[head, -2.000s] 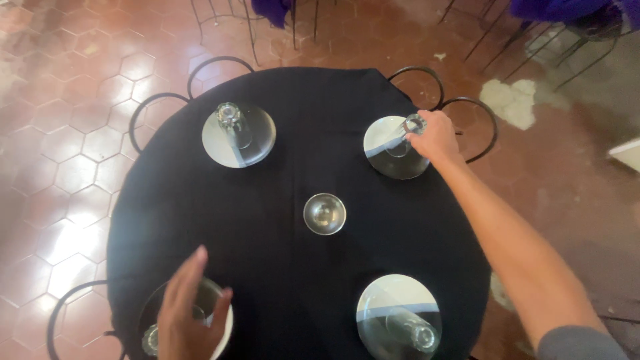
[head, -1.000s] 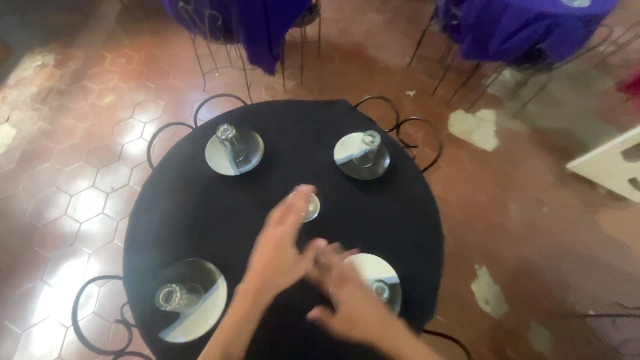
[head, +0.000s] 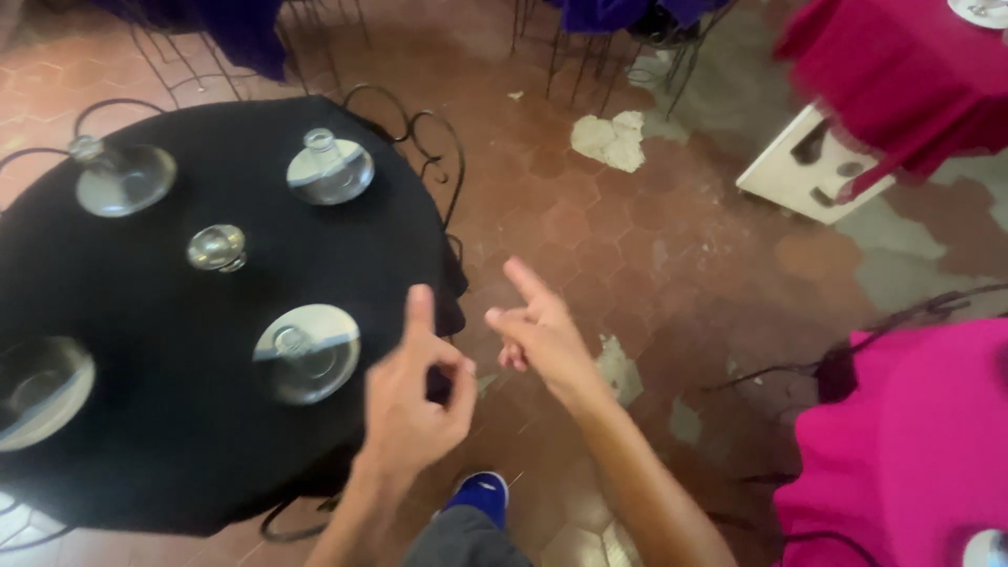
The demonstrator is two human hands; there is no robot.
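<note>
My left hand (head: 421, 378) is raised at the right edge of the black-clothed round table (head: 197, 354), index finger pointing away, holding nothing. Beside it on the right, my right hand (head: 539, 331) is over the tiled floor, empty, its index finger extended and the others curled. Nearest my left hand is a plate (head: 335, 327) with an upturned glass (head: 293, 342). Another plate (head: 350, 177) with a glass (head: 320, 146) lies farther back, and a third plate (head: 130, 185) with a glass (head: 88, 151) is at the back left. A small metal bowl (head: 216, 246) stands mid-table.
A fourth plate (head: 47, 394) is cut by the left edge. Scrolled metal chairs (head: 457, 157) ring the table. A pink-clothed table (head: 929, 441) stands at the lower right, a red-clothed table (head: 921, 71) at the upper right, with a white panel (head: 811, 173) below. Purple cloths (head: 244, 27) hang behind.
The view has swung right, bringing the pink and red tables in. My right hand has left the glass it touched at the back-right plate two seconds ago. My hands, together one second ago, are now apart.
</note>
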